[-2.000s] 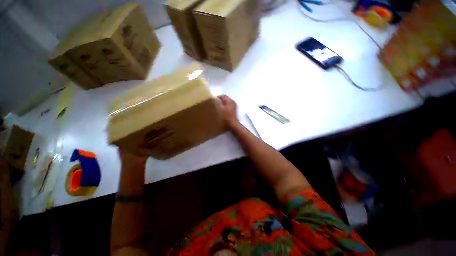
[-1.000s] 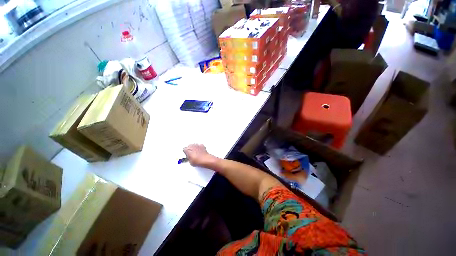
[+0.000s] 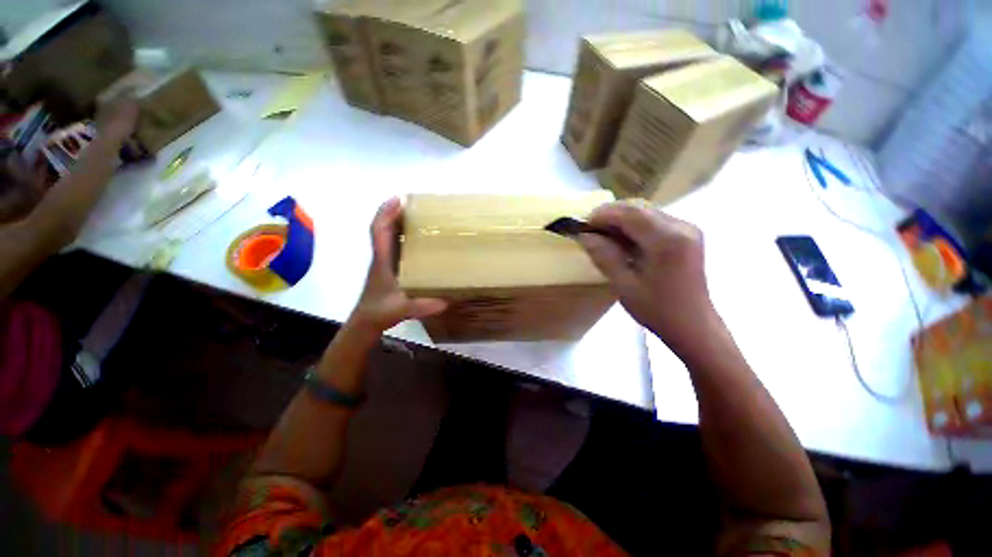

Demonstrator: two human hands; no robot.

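A brown shipping carton (image 3: 506,267) lies at the front edge of the white table, with shiny clear tape along its top seam. My left hand (image 3: 392,277) grips the carton's left end, thumb on the near side and fingers at the far left corner. My right hand (image 3: 653,261) is above the carton's right end. It is shut on a thin dark tool, which looks like a utility knife (image 3: 568,226), with its dark tip at the taped seam. The rest of the knife is hidden in the fingers.
A blue and orange tape dispenser (image 3: 272,248) lies left. Cartons (image 3: 441,60) stand behind, with more (image 3: 685,120) back right. A phone (image 3: 814,275) with a cable, blue pliers (image 3: 827,169) and orange boxes (image 3: 957,370) are right. Another person's arm (image 3: 71,190) reaches a carton at far left.
The view has swung back left from the phone side. My right hand has moved from the bare table to the carton's top, now holding the knife. My left hand is now in view on the carton.
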